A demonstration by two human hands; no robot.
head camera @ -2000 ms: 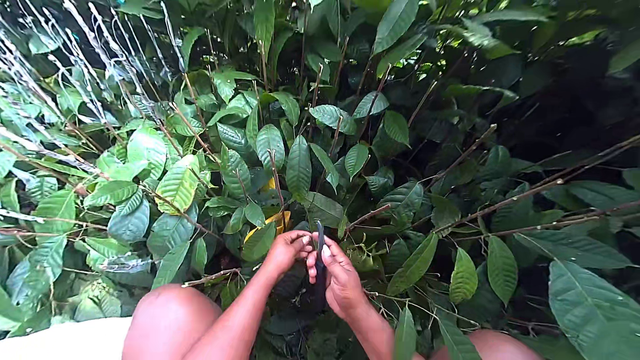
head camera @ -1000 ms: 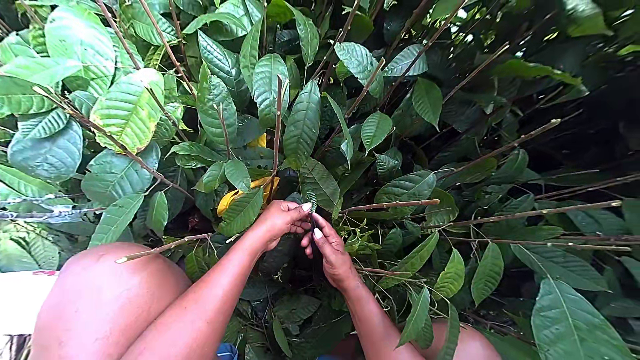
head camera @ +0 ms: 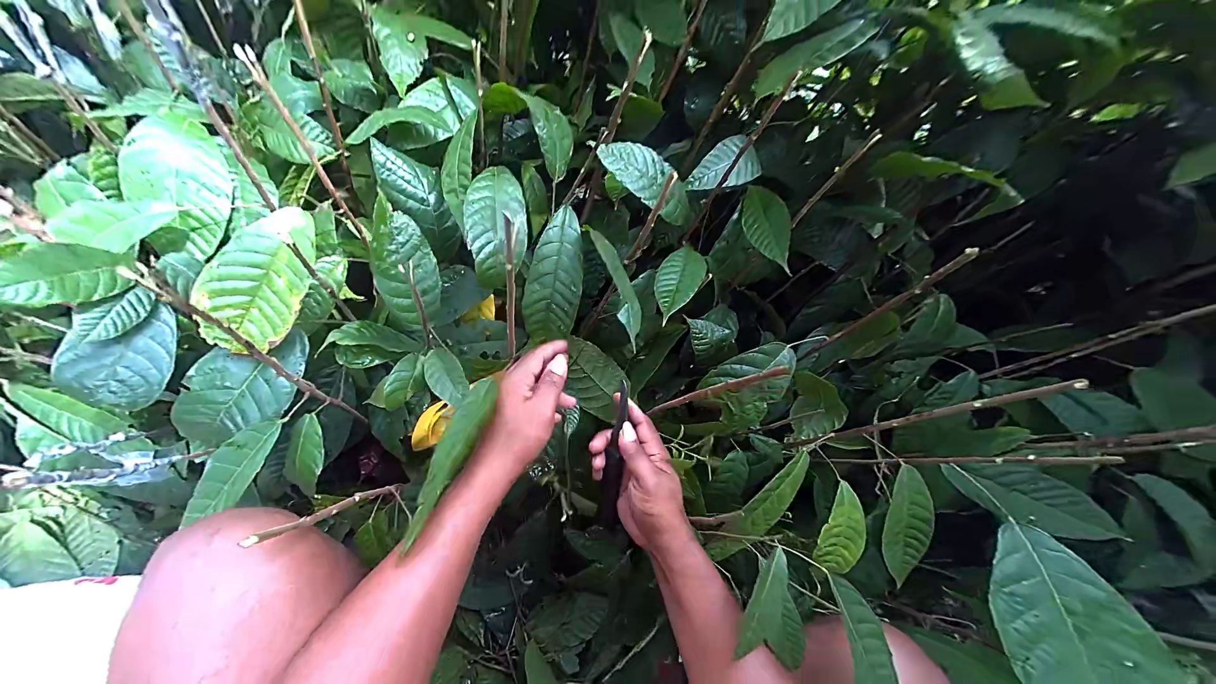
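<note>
My right hand (head camera: 649,475) is closed around a dark, slim tool (head camera: 616,456), perhaps a knife, its narrow tip pointing up. To its left, my left hand (head camera: 534,399) has its thumb and fingers drawn together; whether something small is pinched there cannot be told. The two hands are apart. A long green leaf (head camera: 454,456) lies along my left wrist and forearm. Just above the hands stands an upright cut stem (head camera: 511,294) among dark green leaves. A yellow leaf (head camera: 432,425) shows left of my left hand.
Cut woody stems surround the hands, among them a thick one (head camera: 731,388) on the right and a pale-tipped one (head camera: 323,516) over my left knee (head camera: 237,589). Dense broad leaves (head camera: 1073,598) fill both sides. White cloth (head camera: 66,632) lies at the lower left.
My hands were close together one second ago and are now apart, the left one further left. The dark tool shows more plainly in my right hand.
</note>
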